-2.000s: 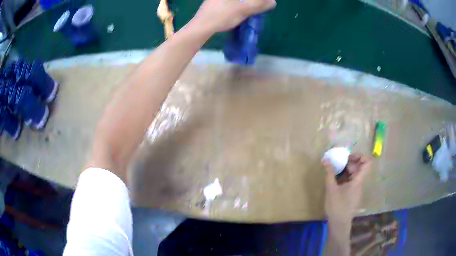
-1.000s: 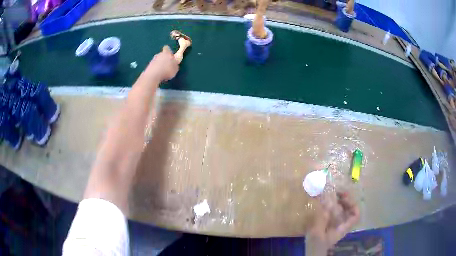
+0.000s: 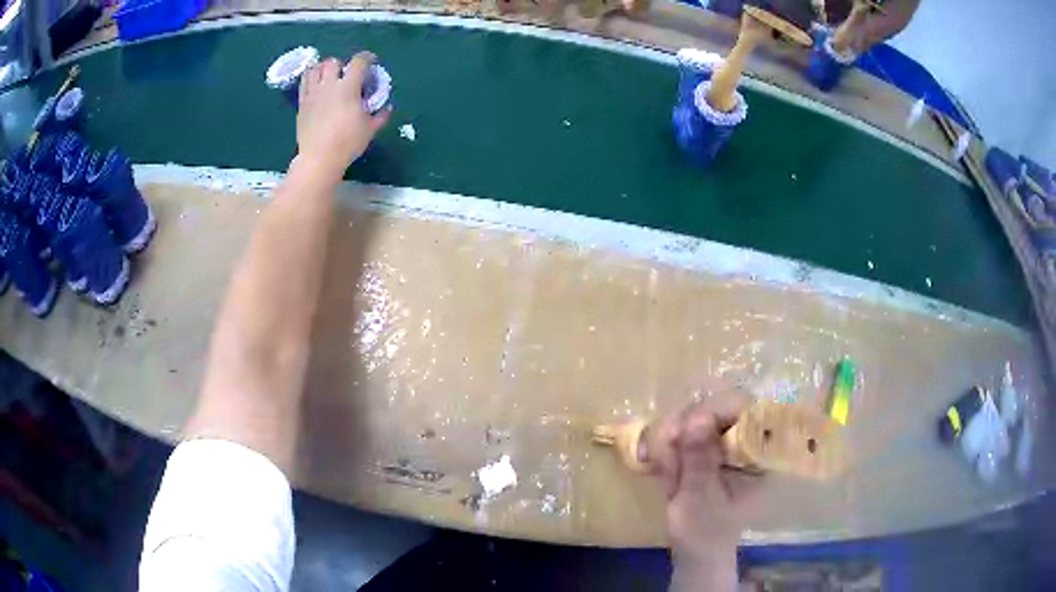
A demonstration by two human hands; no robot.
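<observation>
My left hand (image 3: 336, 113) reaches over the green belt and grips a blue boot with a white fluffy cuff (image 3: 376, 88). The cuff of the boot beside it (image 3: 292, 67) shows left of my fingers. My right hand (image 3: 693, 453) is low over the bench, closed around a tan wooden piece (image 3: 793, 439). Its wide flat end with small dark holes points right and its narrow prong end points left. The glue bottle is not visible.
Blue boots with wood standing in them (image 3: 709, 116) are on the green belt (image 3: 521, 127). More blue boots (image 3: 75, 220) stand at left. A green-yellow stick (image 3: 842, 391), black-yellow item (image 3: 959, 414), white bottles (image 3: 987, 437) and white scrap (image 3: 497, 476) lie on the bench. A person's hand (image 3: 889, 21) shows at upper right.
My left hand has moved left from the wooden piece on the belt to the boots. My right hand, empty near the glue bottle before, now holds a wooden piece. The booted piece appears farther right.
</observation>
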